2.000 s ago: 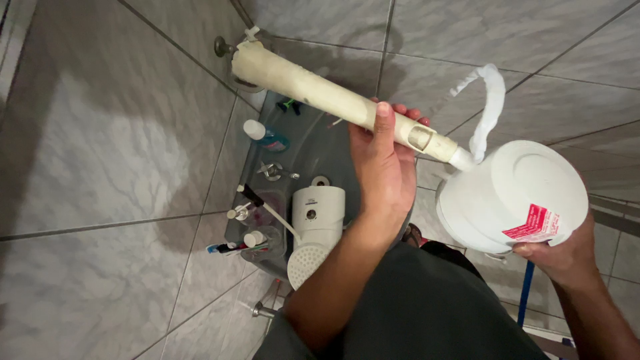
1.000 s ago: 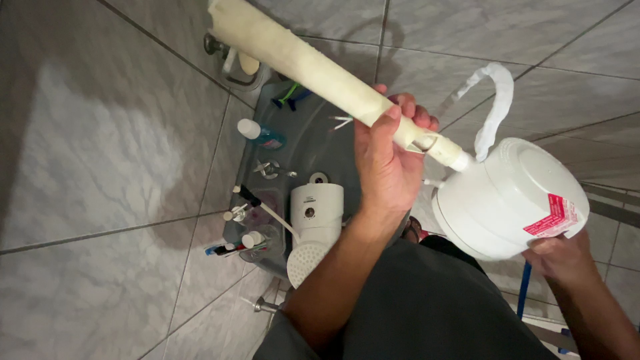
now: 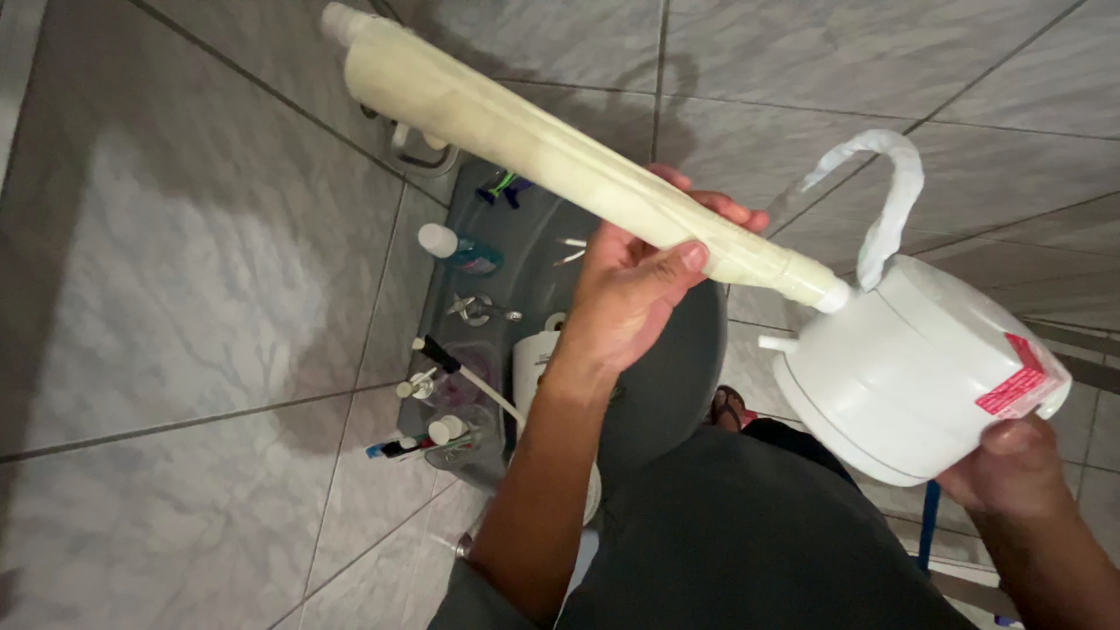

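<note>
My left hand (image 3: 639, 271) grips a cream-coloured pipe (image 3: 525, 149), its fingers around the lower half. The pipe slants from the upper left down to a white electric shower head (image 3: 910, 367), where its narrow white end meets the housing. From the top of the housing curls a white wrapped cable (image 3: 901, 175), and a short spout sticks out at its left side. Under the right side of the housing, near a red and white label, my right hand (image 3: 1015, 472) holds it; most of those fingers are hidden behind it.
Below the pipe is a grey washbasin (image 3: 674, 376) with a metal tap (image 3: 477, 309), a blue bottle with a white cap (image 3: 472, 254), toothbrushes (image 3: 398, 448) and another white shower unit (image 3: 534, 359), partly behind my left forearm. Wires (image 3: 573, 251) protrude near my left hand. Tiled walls surround the basin.
The pipe has turned about its length: the opening seen near its lower end earlier no longer shows. A narrow pale end now shows at its upper tip. Both hands keep their holds.
</note>
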